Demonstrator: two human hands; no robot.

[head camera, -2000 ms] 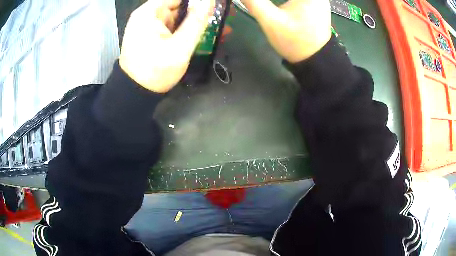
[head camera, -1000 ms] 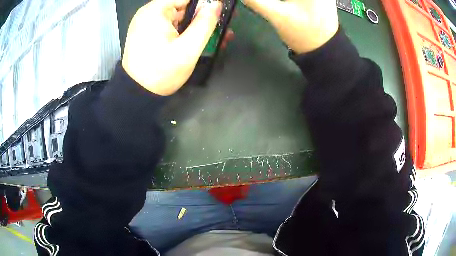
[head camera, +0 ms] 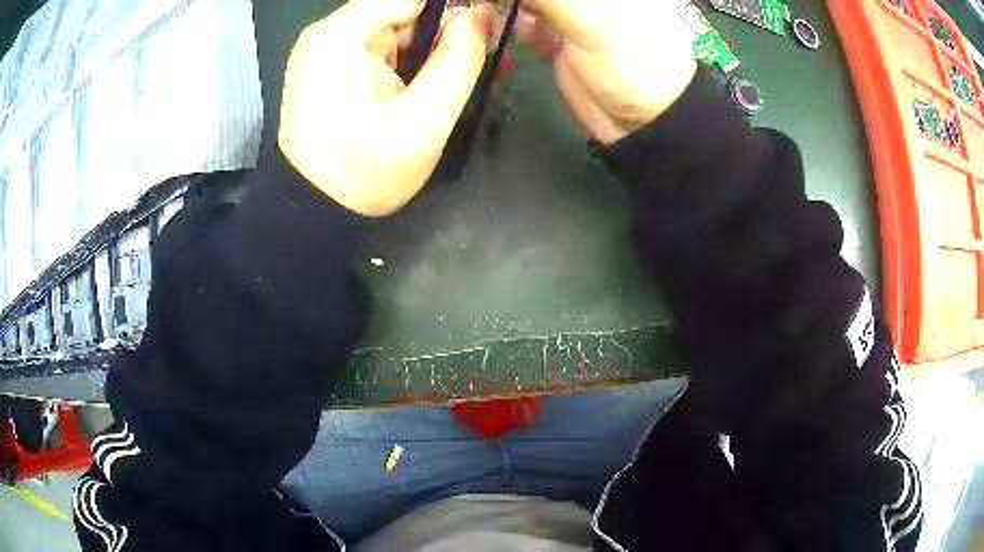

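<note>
A black housing (head camera: 495, 67) is at the top edge of the view, seen edge-on and partly cut off. My left hand (head camera: 372, 113) holds it, with the thumb over its inner side. My right hand (head camera: 615, 59) is beside its upper right edge, fingertips close together at the housing. Whether they grip the housing or a small part cannot be told. The board inside the housing is mostly hidden by my left thumb.
Two green circuit boards (head camera: 713, 49) with round speakers (head camera: 745, 94) lie at the upper right. An orange-red tray (head camera: 890, 216) with boards stands at right. A housing tray (head camera: 132, 253) under a white sheet (head camera: 119, 97) is at left. A tiny debris bit (head camera: 377, 261) lies on the mat.
The housing has turned more edge-on, hiding its green board. The round speaker hanging below it two seconds ago no longer shows there. My right hand has moved left and closer to the housing.
</note>
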